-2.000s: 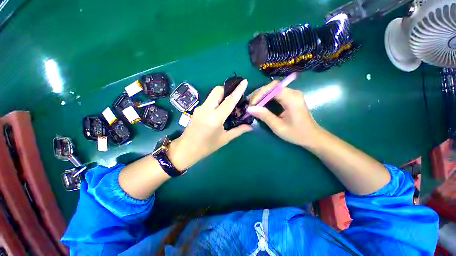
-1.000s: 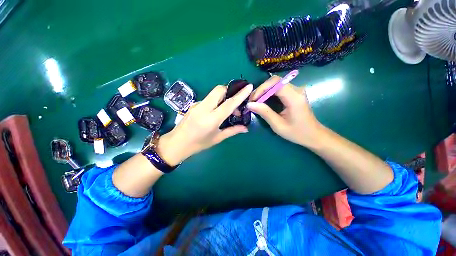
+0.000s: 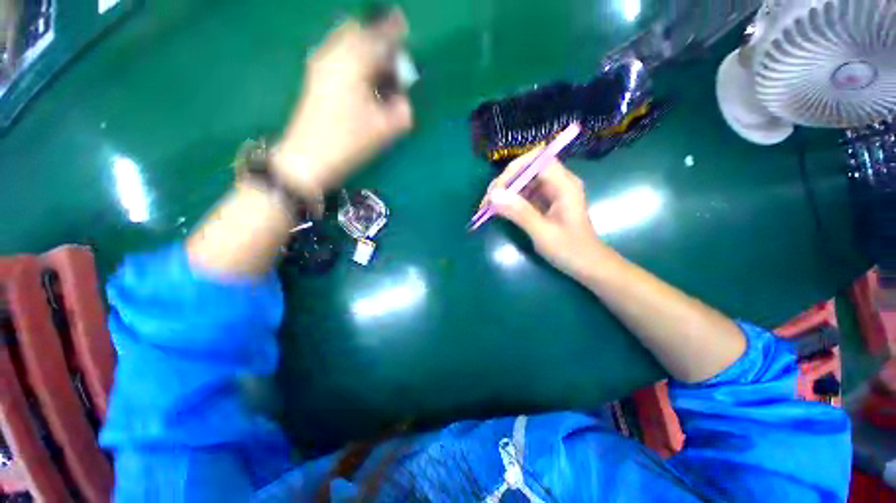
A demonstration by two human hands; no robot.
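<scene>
My left hand is blurred, raised at the upper left, with a dark piece with a pale spot between its fingers, probably a watch housing. My right hand holds a pink pen-like tool, its dark fine tip pointing down left over the green mat, touching no part. A silver-rimmed housing with a white tab lies left of the tool tip. A dark housing lies beside it, partly hidden by my left wrist.
A dense row of black screens with a yellow line lies beyond my right hand. A white fan stands at the upper right. Salmon-red trays are at the left and lower right. A dark-framed object is at the upper left.
My left hand has moved from the middle to the upper left with the dark piece. The work under the tool tip is gone. My left arm now covers most of the left housings.
</scene>
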